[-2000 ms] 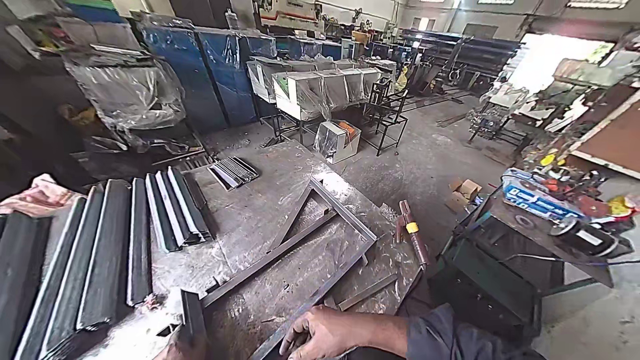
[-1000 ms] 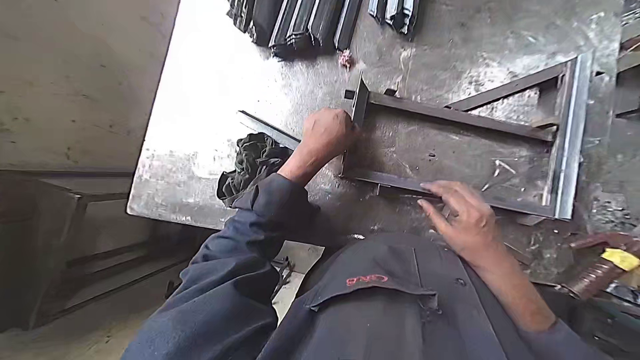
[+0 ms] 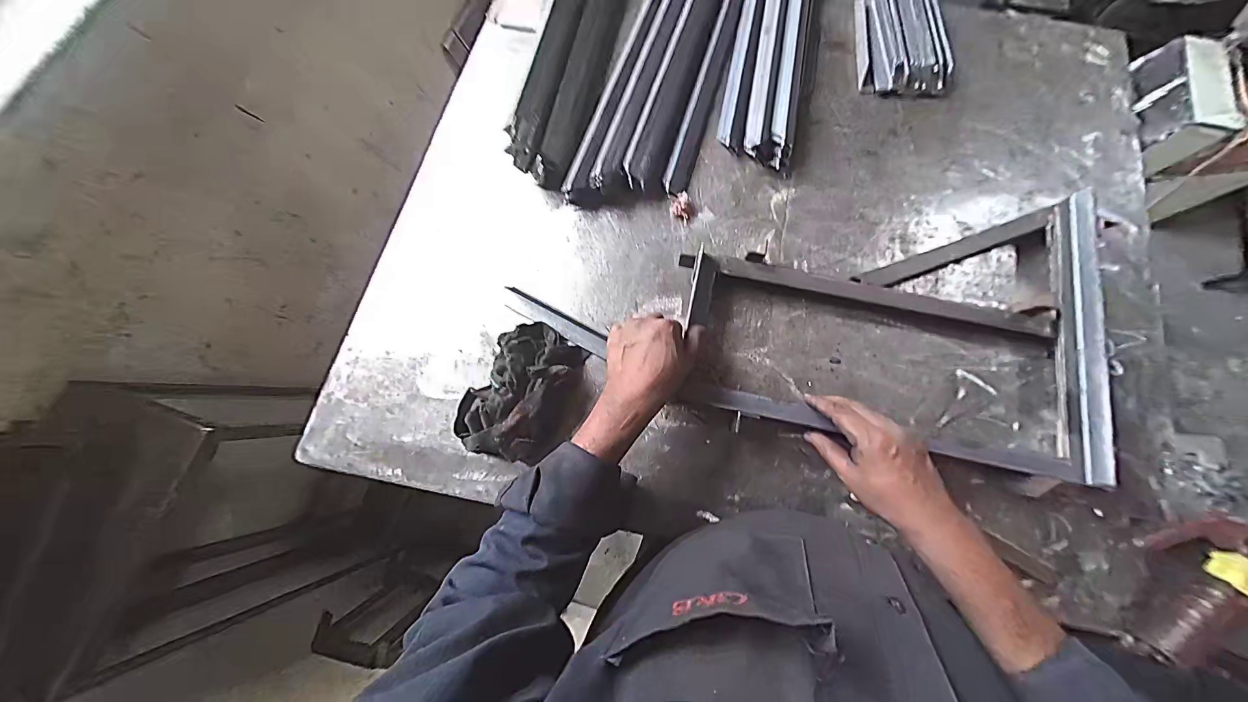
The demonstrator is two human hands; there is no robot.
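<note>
A rectangular frame of steel angle bars (image 3: 897,302) lies on the metal worktable (image 3: 390,409), with a slanted bar meeting its right end. My left hand (image 3: 646,363) grips the short bar at the frame's left end, near the lower corner. The thumb and fingers of my right hand (image 3: 877,453) are around the near long bar (image 3: 770,406), right of its middle. A thin flat metal strip (image 3: 561,322) runs up to my left hand from the left. Beside my left wrist lies a crumpled dark cloth (image 3: 522,390).
Bundles of dark angle bars (image 3: 663,97) lie at the table's far side, with a smaller bundle (image 3: 904,49) to their right. A brown cylindrical object with a yellow band (image 3: 1194,604) is at the lower right. A metal frame structure (image 3: 195,468) stands left of the table, by the wall.
The view has swung sharply down and round from the workshop to the tabletop. Since one second ago, both hands have kept about the same places on the steel frame.
</note>
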